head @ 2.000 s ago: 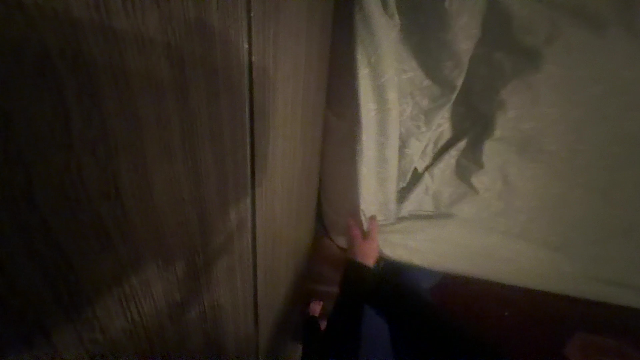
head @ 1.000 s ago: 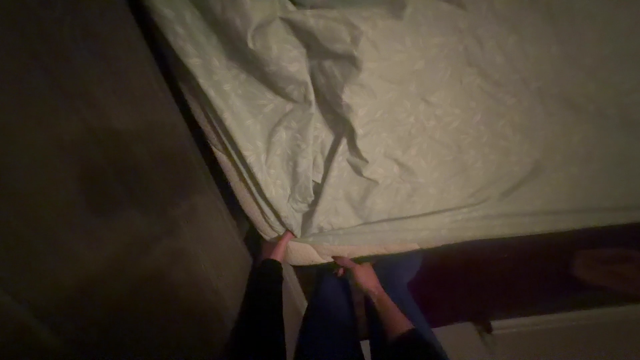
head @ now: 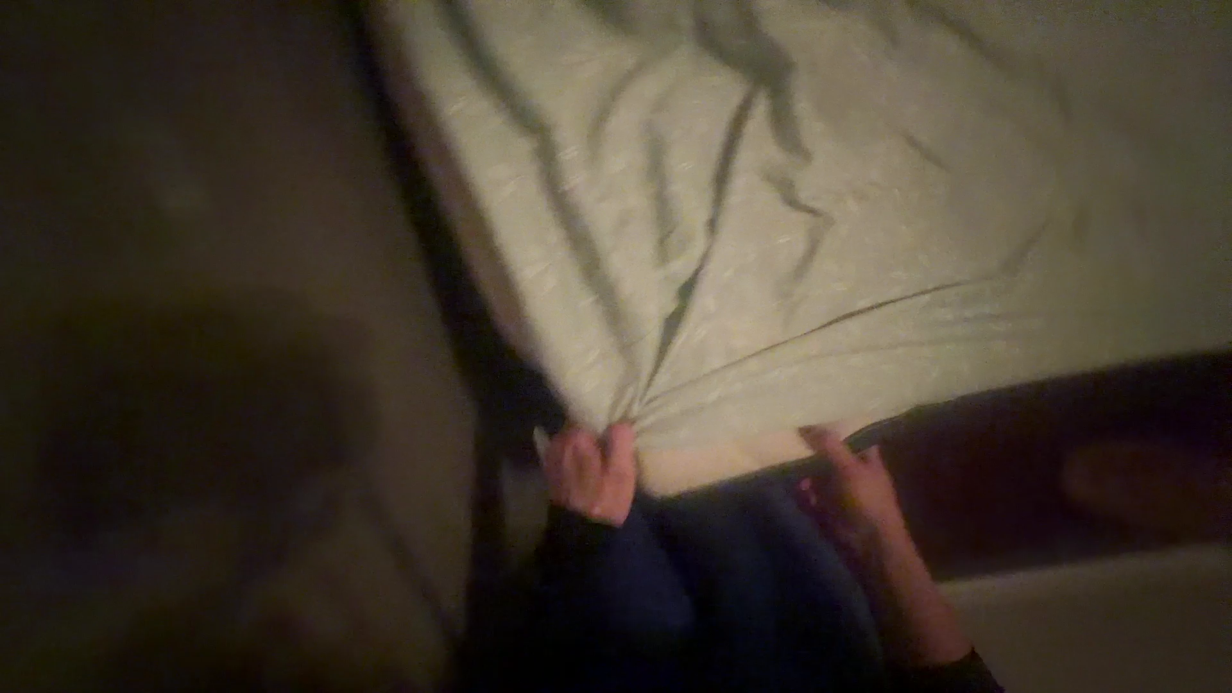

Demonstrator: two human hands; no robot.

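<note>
A pale green patterned bed sheet [head: 866, 212] lies over a mattress [head: 712, 462], with creases fanning out from the near left corner. At that corner my left hand [head: 592, 472] is closed on the gathered edge of the sheet. A strip of the cream mattress shows below the sheet, between my hands. Over the mattress's near edge, my right hand [head: 852, 467] has its thumb and fingers apart; nothing is plainly held in it. The view is dim and blurred.
A dark wood-like panel [head: 212, 289] runs along the left, with a narrow dark gap between it and the mattress. Below the near edge is a dark reddish surface [head: 1020, 491]. My legs in blue trousers [head: 741, 568] are close against the corner.
The view has swung right since two seconds ago. My left hand now pulls the sheet's corner into tighter creases than a second ago. My right hand has moved right, away from my left.
</note>
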